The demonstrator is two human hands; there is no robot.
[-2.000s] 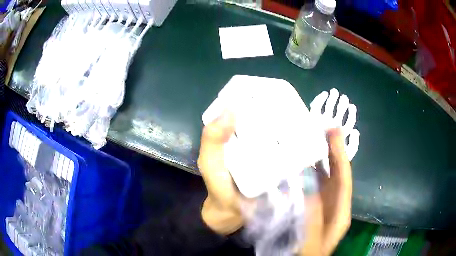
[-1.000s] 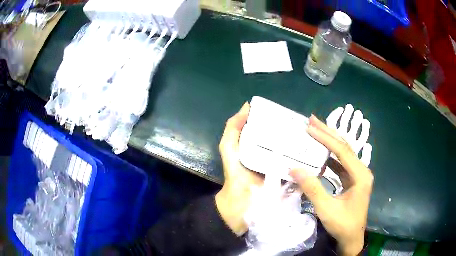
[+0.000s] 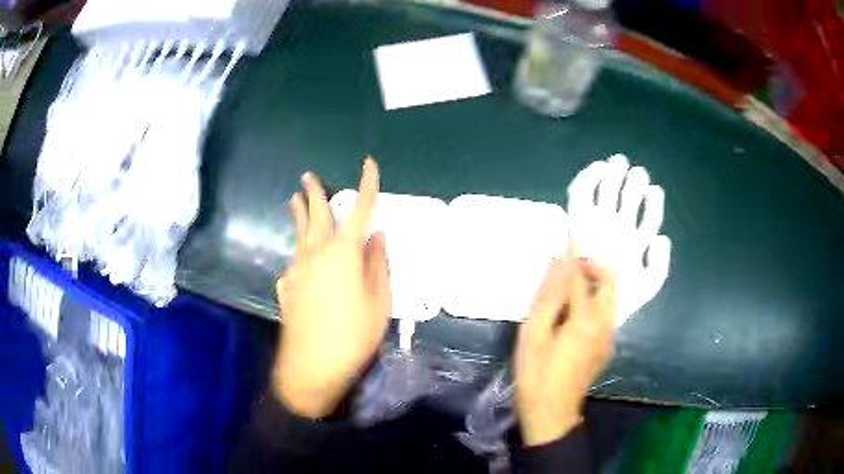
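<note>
Two white power strips lie flat side by side near the bench's front edge, the left one (image 3: 416, 250) and the right one (image 3: 504, 255). Bagged cords (image 3: 398, 384) run from their near side towards me. My left hand (image 3: 333, 296) lies over the left end of the left strip, fingers spread, not gripping. My right hand (image 3: 569, 324) is at the right strip's near right corner, fingers bent together; blur hides whether it pinches the strip or the glove. A white glove (image 3: 625, 227) lies flat, fingers away from me, just right of the right strip.
A row of stacked strips (image 3: 171, 18) with bagged cords stands at the back left. A white card (image 3: 432, 71) and a clear bottle (image 3: 558, 69) are at the back. A blue bin (image 3: 185, 370) is below left, a green bin (image 3: 666, 444) below right.
The strips, held up stacked in both hands before, now lie side by side on the bench. My left hand has opened over the left one. The view has shifted.
</note>
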